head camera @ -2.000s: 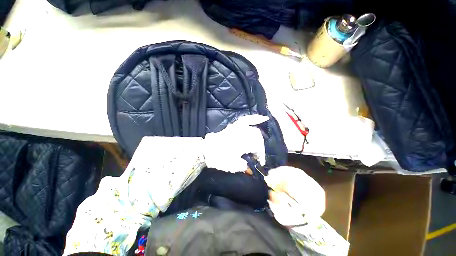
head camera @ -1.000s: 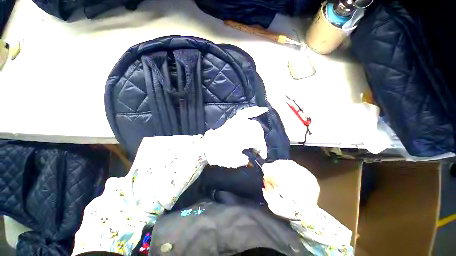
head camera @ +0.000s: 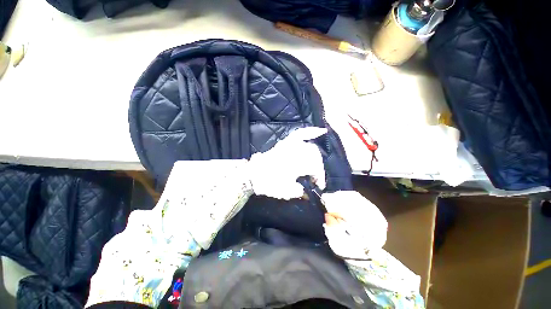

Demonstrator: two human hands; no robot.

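Note:
The dark quilted backpack [head camera: 272, 96] lies strap side up over the table edge, its rounded top away from me and its lower part at my lap. My left hand [head camera: 289, 163], in a white glove, lies across its lower right part and grips a piece of dark webbing or edge. My right hand [head camera: 355, 223], gloved with bare fingertips, is close to the right of it and low. A thin metallic line shows between the hands; the tool it belongs to is mostly hidden. Red-handled thread snips [head camera: 364, 136] lie on the table.
A tool cup [head camera: 393, 45] stands at the back right, with a wooden-handled tool [head camera: 311, 36] and a cream flat piece [head camera: 367, 80] near it. Another quilted backpack [head camera: 489, 102] lies at right. An open carton [head camera: 477, 247] is below the table. More quilted bags [head camera: 60, 211] are at lower left.
The view has shifted slightly. Both hands stay at the bag's lower right, with the right hand moved only a little. The left hand keeps its grip.

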